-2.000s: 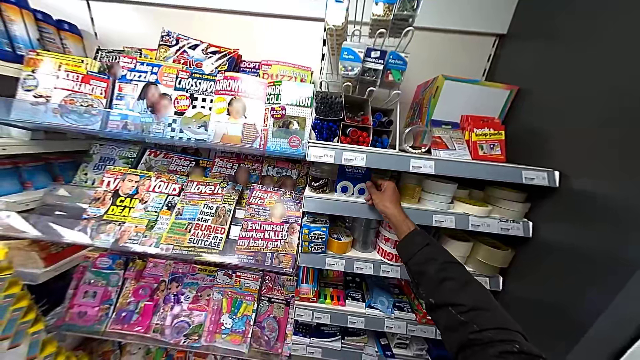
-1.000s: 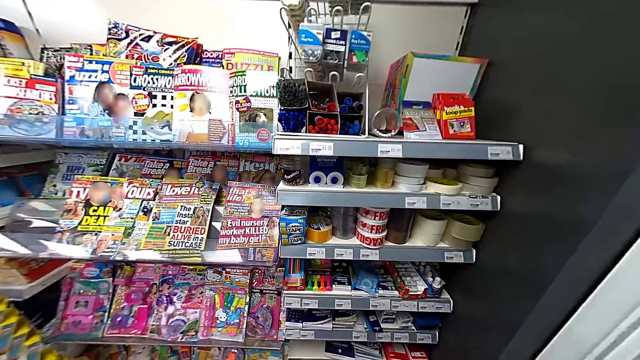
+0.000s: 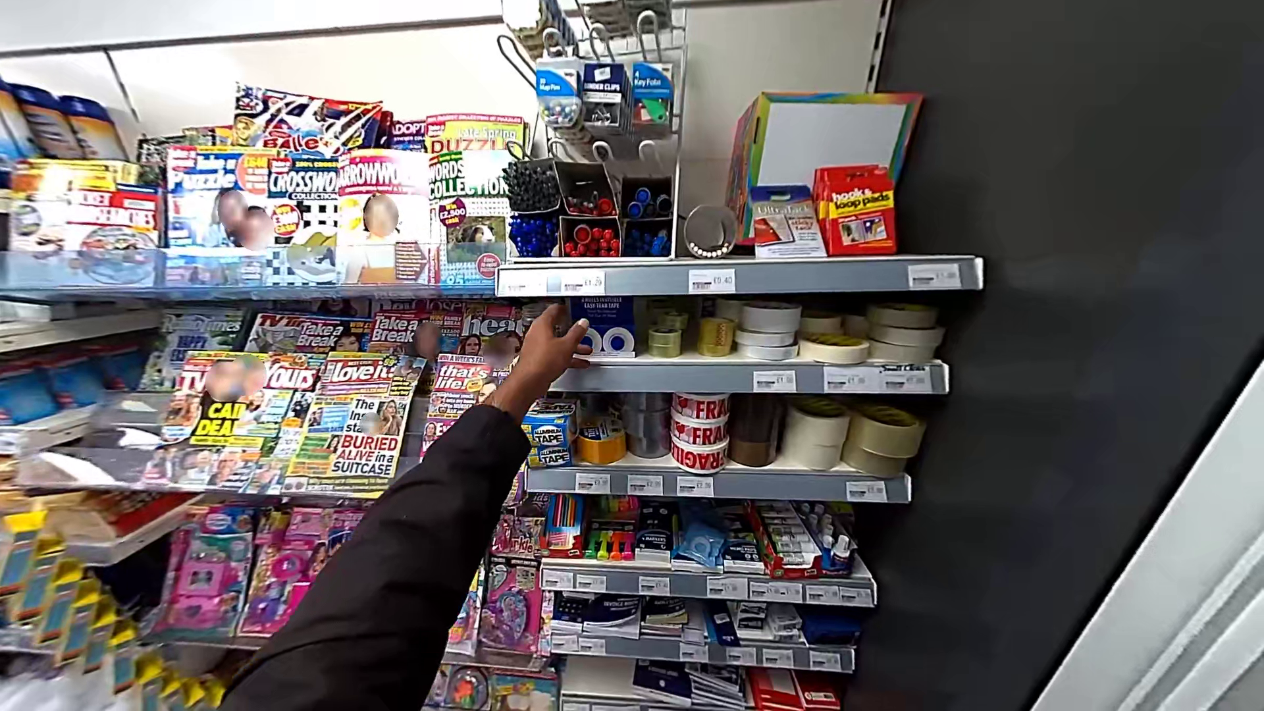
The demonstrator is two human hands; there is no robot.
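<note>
My left hand (image 3: pixel 543 357) reaches in from the lower left to the left end of the tape shelf (image 3: pixel 691 375), just under the shelf above. Its thumb points up beside a blue pack of clear tape (image 3: pixel 604 331). Whether the fingers hold anything behind the hand is hidden. Right of the pack stand small rolls of clear tape (image 3: pixel 666 341), a yellowish roll (image 3: pixel 716 336) and stacked white rolls (image 3: pixel 768 326). One shelf lower are an aluminium tape box (image 3: pixel 549 437), an orange tape roll (image 3: pixel 601 440) and red-and-white fragile tape (image 3: pixel 699 434). My right hand is out of view.
Magazines (image 3: pixel 370 420) fill the racks on the left. Marker pens (image 3: pixel 591 240) and a pack of hook and loop pads (image 3: pixel 855 210) stand on the top shelf. Stationery (image 3: pixel 701 538) lies on lower shelves. A dark wall (image 3: pixel 1076 247) bounds the right side.
Two seconds ago my right hand was at the blue tape pack; one second ago no hand was in view. Now my left hand is at the shelf's left end.
</note>
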